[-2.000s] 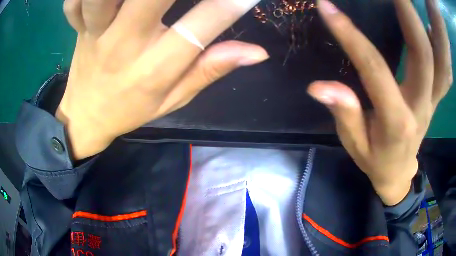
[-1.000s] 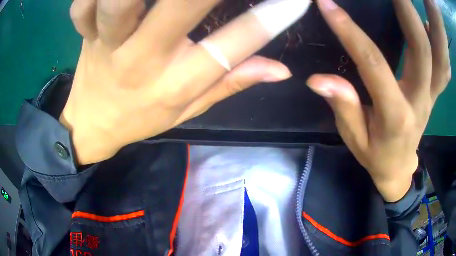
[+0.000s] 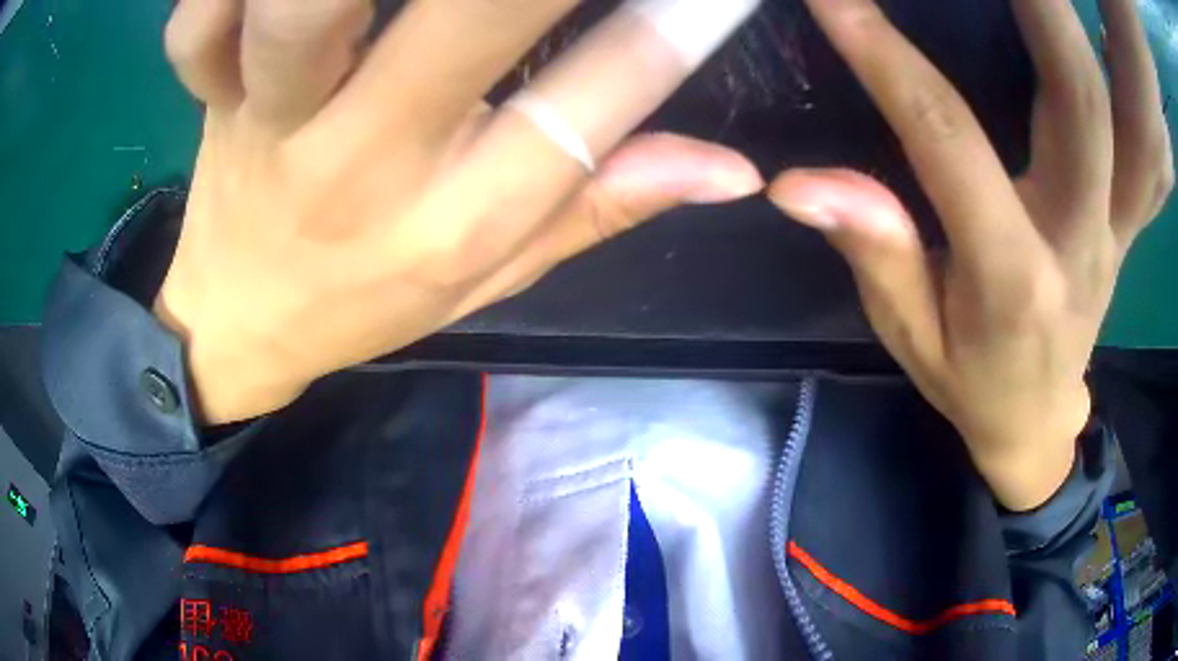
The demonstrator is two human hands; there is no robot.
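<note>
My left hand (image 3: 349, 220) is over the black tray (image 3: 646, 291), with a white covering on its index finger and a pale band lower down. Its thumb and index finger are apart, and the index tip is cut off by the top edge. My right hand (image 3: 995, 271) is also over the tray, fingers spread. The two thumb tips nearly meet. I see nothing held in either hand, though something tiny at the tips could be hidden. Hair-thin coil leads (image 3: 762, 78) lie blurred on the tray between the hands; the coils themselves are mostly hidden.
The green bench surface (image 3: 78, 142) shows on both sides of the tray, with a tiny bit (image 3: 136, 183) on it at the left. The tray's raised near edge (image 3: 620, 351) runs in front of the wearer's dark jacket. A grey device with a green display (image 3: 18, 501) is at lower left.
My left hand has moved right since two seconds ago and covers more of the coil pile. The thumb tips have come closer together. My right hand has shifted only slightly.
</note>
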